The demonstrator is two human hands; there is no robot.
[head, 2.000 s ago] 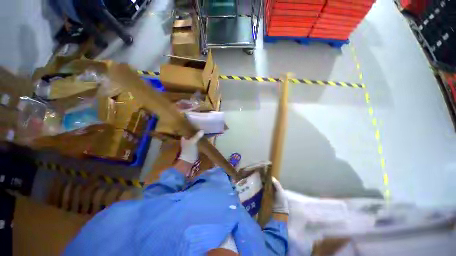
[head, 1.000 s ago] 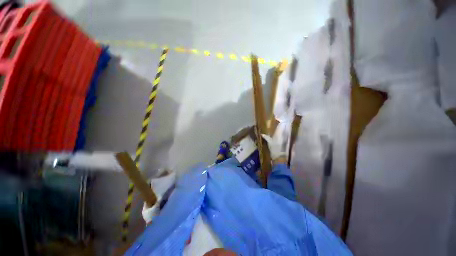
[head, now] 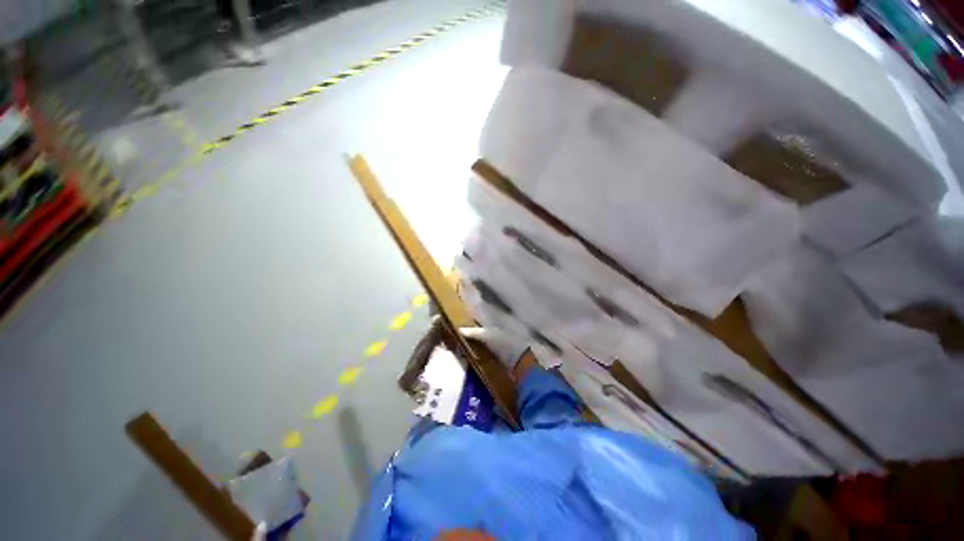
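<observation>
My right hand [head: 499,344], in a white glove, is shut around a long brown cardboard strip [head: 407,238] that points up and left over the floor. A white and blue printed box [head: 442,387] with dark characters sits against the strip, beside this hand. My left hand [head: 258,532] is low at the left, cut off by the bottom edge, with only a bit of white glove showing. It is on a second brown strip [head: 174,461]. A small white and blue box [head: 266,492] is beside that strip; how it is held is hidden.
A large stack of goods in white sheets [head: 634,201], with brown cardboard edges, stands close on my right. Yellow-black tape [head: 317,87] crosses the grey floor. Red bins [head: 42,227] stand at the far left.
The view has turned right, from the waste boxes and red bins to the white stack. Both hands still have their strips; the left one has swung low and away from the body.
</observation>
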